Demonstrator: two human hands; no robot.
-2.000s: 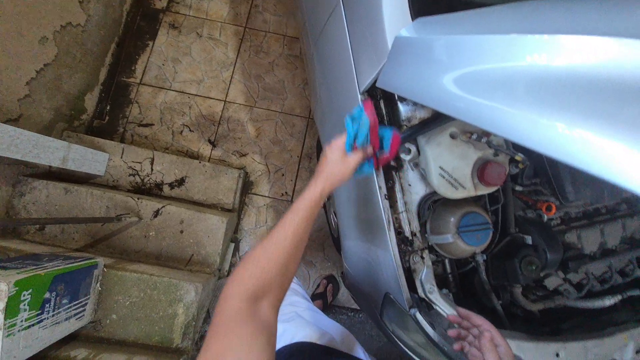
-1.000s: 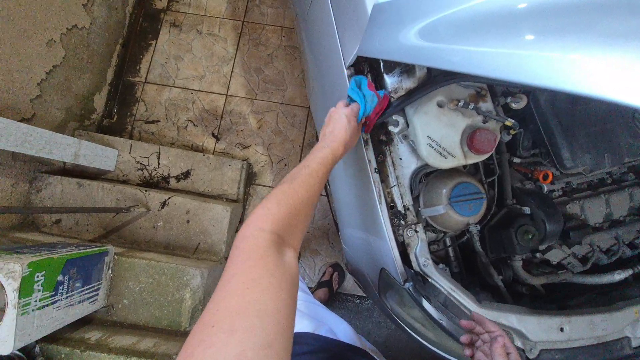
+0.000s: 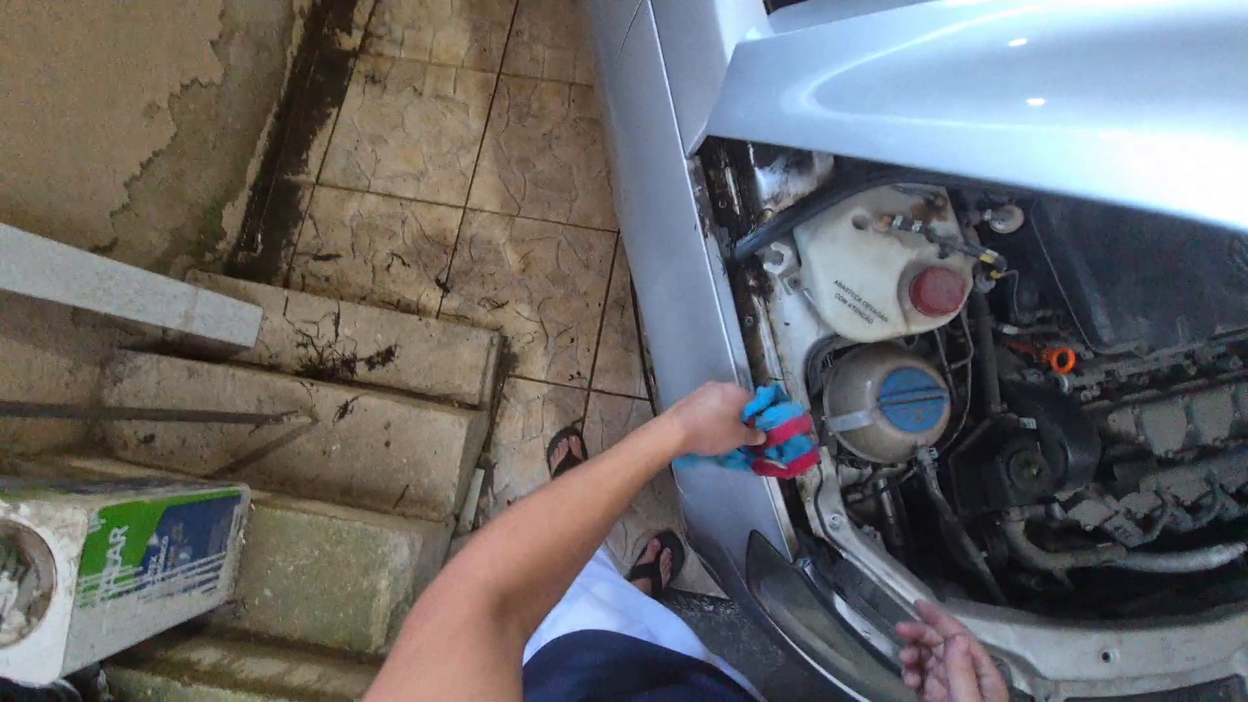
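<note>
My left hand (image 3: 717, 419) grips a blue and red cloth (image 3: 783, 429), its fingers closed around part of it. The cloth lies against the inner edge of the silver car fender (image 3: 663, 244), beside the round coolant tank with a blue cap (image 3: 887, 402). A loose blue end hangs under the hand over the fender. At the bottom right, my right hand (image 3: 946, 653) is palm up with loosely curled fingers and nothing visible in it. It is near the front panel of the engine bay (image 3: 1102, 653), to the right of the headlight (image 3: 814, 624); whether it touches the panel I cannot tell.
The raised silver hood (image 3: 975, 107) spans the upper right. A white reservoir with a red cap (image 3: 882, 263) and the engine (image 3: 1160, 458) are in the bay. Concrete steps (image 3: 292, 419), a grey metal bar (image 3: 127, 288) and a paint-marked can (image 3: 146, 575) stand at left.
My left hand has moved with the cloth along the fender's inner edge, from near the hood toward the headlight. My right hand stays by the front panel.
</note>
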